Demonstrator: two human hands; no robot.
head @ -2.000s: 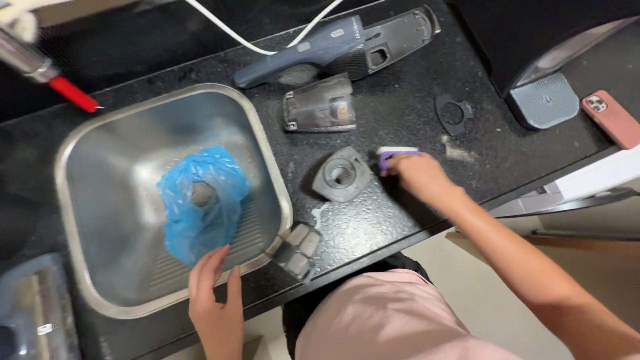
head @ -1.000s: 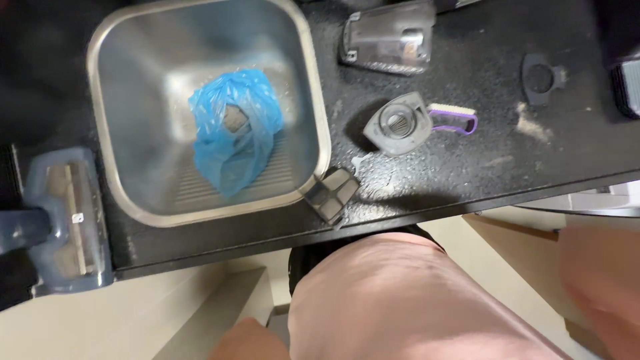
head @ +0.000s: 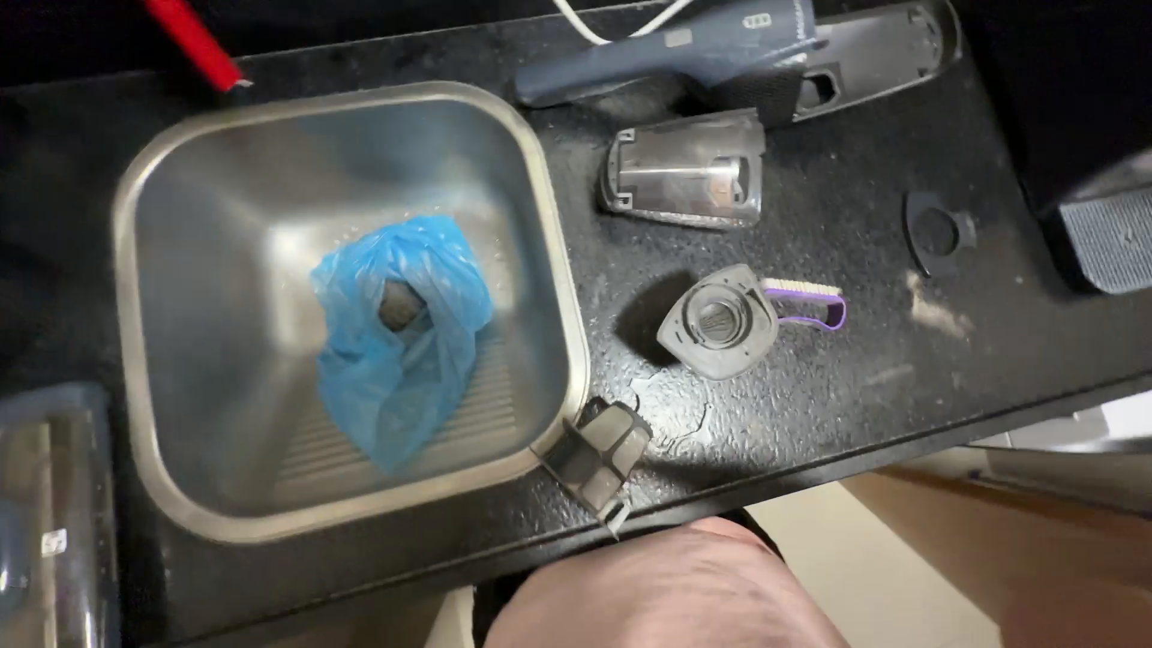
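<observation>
Neither my left hand nor my right hand can be made out in the head view; a blurred skin-toned patch shows at the lower right edge. A blue plastic bag [head: 387,360] with a grey clump of dust [head: 399,306] on it lies in the steel sink [head: 576,360]. Right of the sink are a clear dust container [head: 688,171], a grey filter housing [head: 720,321] and a purple-handled brush [head: 810,301] against it. A grey filter part [head: 598,459] leans at the sink's front right corner. The blue-grey handheld vacuum body [head: 666,58] lies behind.
A dark ring-shaped part [head: 938,234] lies at the right beside a patch of light dust [head: 936,308]. A clear floor-head [head: 67,522] sits left of the sink. A red-tipped object [head: 193,40] hangs above the rear rim. A black appliance [head: 1111,238] stands far right.
Two seconds ago my right hand was at the brush and my left hand at the sink's front rim; both have withdrawn from there. The brush now rests beside the filter housing.
</observation>
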